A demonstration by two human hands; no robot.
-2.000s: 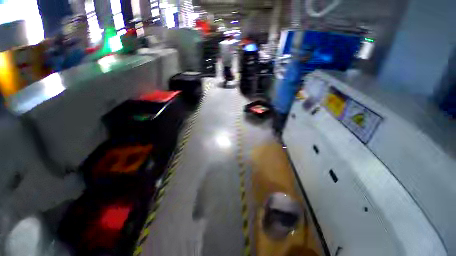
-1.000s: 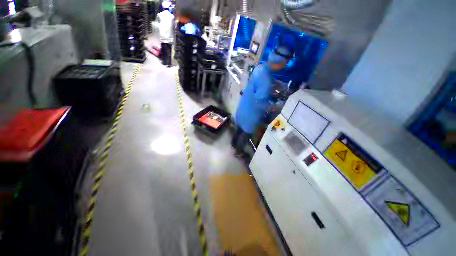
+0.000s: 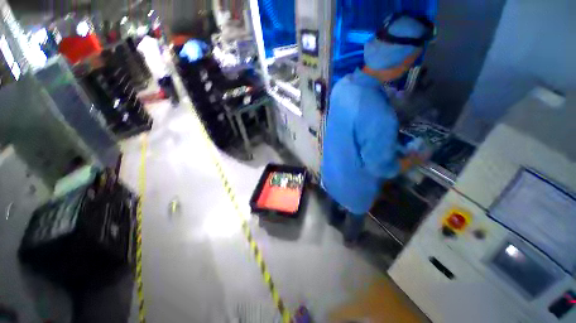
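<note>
Neither of my hands is in the picture. Nearest in front, a black tray (image 3: 254, 200) with a red-orange sheet (image 3: 281, 199) inside stands on the grey floor. Green circuit boards (image 3: 287, 180) lie at the tray's far end. A person in a blue coat and cap (image 3: 360, 132) stands to the right of the tray at the machine's end. That person's hands are over metal rails (image 3: 439, 175), where a circuit board (image 3: 424, 134) shows; the contact is too blurred to tell.
A white machine with a screen (image 3: 524, 268) and a red button (image 3: 456, 220) fills the lower right. Yellow-black tape (image 3: 253, 246) runs along the aisle. Black trays (image 3: 82, 221) are stacked at left, with more black stacks (image 3: 205, 94) behind. Another person in white (image 3: 152, 58) is far off.
The view has moved forward along the aisle and tilted. The person in blue and the lined tray appear larger and closer. The machine's warning signs have left the picture.
</note>
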